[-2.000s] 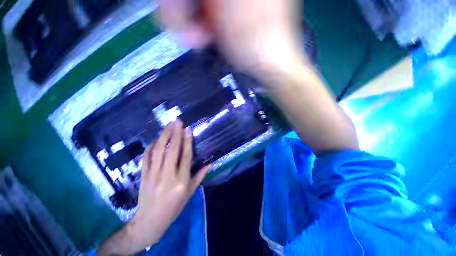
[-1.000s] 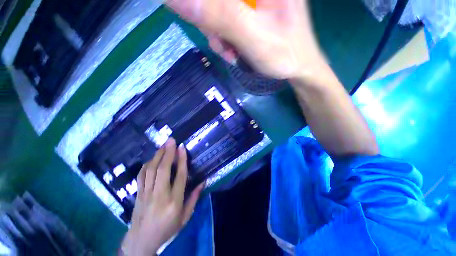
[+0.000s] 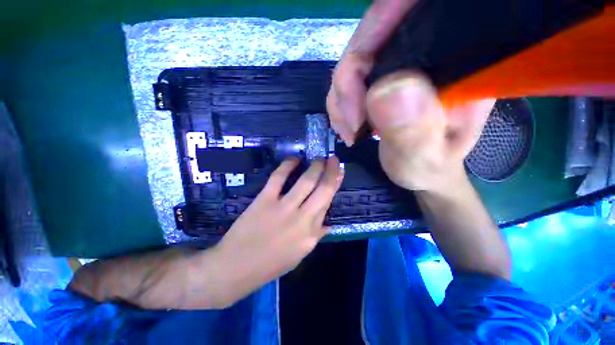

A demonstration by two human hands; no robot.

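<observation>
A black plastic housing [image 3: 249,114] lies flat on a whitish bubble wrap sheet [image 3: 152,135] on the green bench. White stepped shapes show at its left part, and a pale strip at its middle. My right hand [image 3: 418,128], large and partly blurred, grips an orange and black electric screwdriver [image 3: 499,54] over the housing's right part. The driver's dark end points down-left towards the middle; the bit's contact is not clear. My left hand [image 3: 286,215] rests on the housing with its fingertips near the middle strip, close to my right fingertips. No screw can be made out.
A round grey screw tray [image 3: 499,145] with a honeycomb of holes sits right of the housing, partly behind my right hand. Wrapped housings [image 3: 587,141] show at the right edge. A black cord [image 3: 560,208] runs along the bench's front right edge. Bright blue floor lies beyond.
The view has turned, so the housing now lies level. My right hand has come down with the screwdriver to the housing's middle. The screw tray has come into fuller view. My left hand stays on the housing.
</observation>
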